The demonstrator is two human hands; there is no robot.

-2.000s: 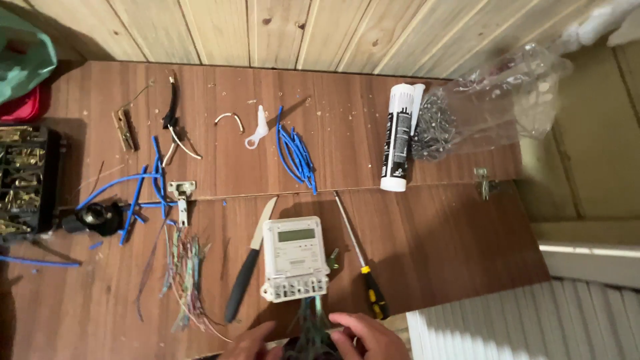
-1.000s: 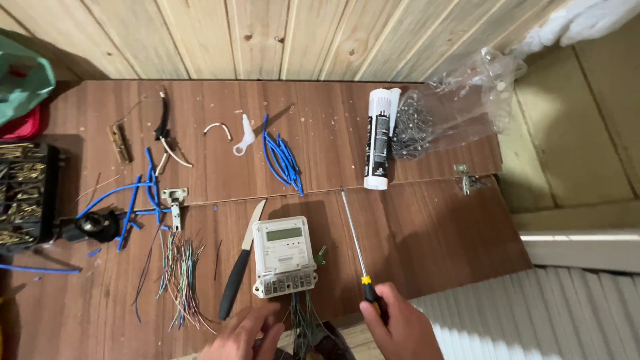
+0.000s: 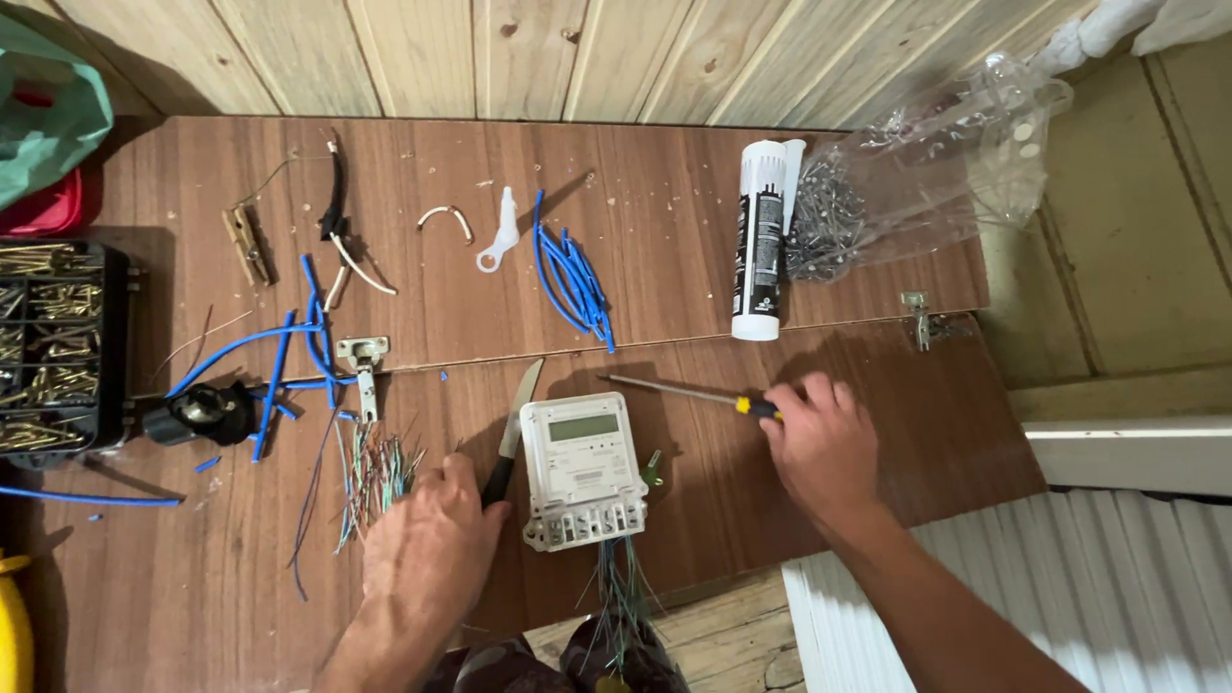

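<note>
My right hand [image 3: 828,452] grips the black and yellow handle of a screwdriver [image 3: 674,390], whose shaft points left above an electricity meter [image 3: 585,462]. Thin stripped wires [image 3: 621,587] hang from the meter's terminals over the table's front edge. My left hand [image 3: 438,525] rests at the black handle of a knife [image 3: 521,409] left of the meter; whether its fingers close on the handle cannot be told. A bundle of thin coloured wires [image 3: 380,472] lies partly behind that hand. A small green metal piece [image 3: 654,469] sits at the meter's right side.
Blue insulation pieces [image 3: 573,279], a sealant cartridge [image 3: 760,241], a white nozzle [image 3: 501,231] and a plastic bag of nails [image 3: 828,217] lie farther back. Hinges [image 3: 366,361] are fixed by the board seam. A screw organizer [image 3: 63,346] and black socket [image 3: 202,412] are at left.
My right hand has taken hold of the screwdriver, which lay right of the meter, and turned it so its tip points left. My left hand has moved up to the knife handle.
</note>
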